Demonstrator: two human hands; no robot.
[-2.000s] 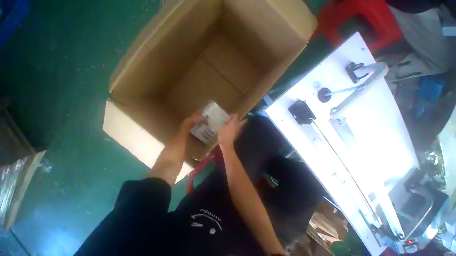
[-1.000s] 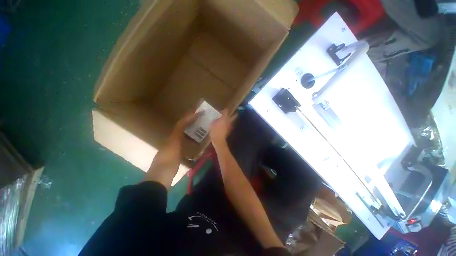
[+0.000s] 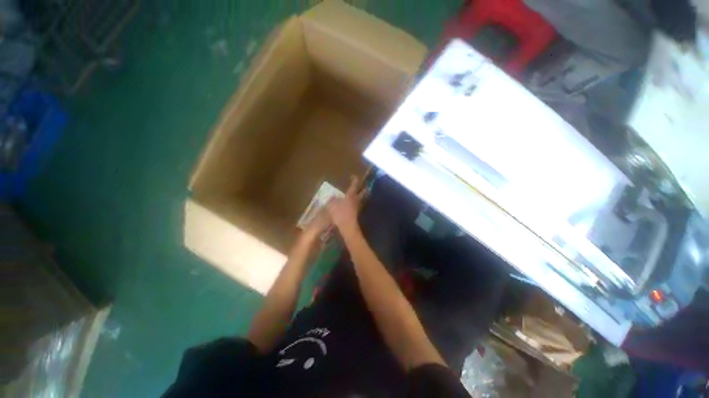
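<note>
A small white product box is held between my two hands over the near edge of the large open brown carton. My left hand is on the lower left side of the box. My right hand is on its right side, with some fingers raised. The image is blurred, so the exact finger grip is hard to see. The white heat sealer lies to the right, glaring brightly, with its thin sealing bar along the near side.
A red stool stands behind the sealer. A smaller brown carton with crumpled clear plastic is at the lower right. Another carton is at the lower left on the green floor. A blue crate is at the far left.
The view has shifted, and the sealer now overlaps the carton's right side. The box is still in my hands but tilted more, with my fingers covering more of its lower part.
</note>
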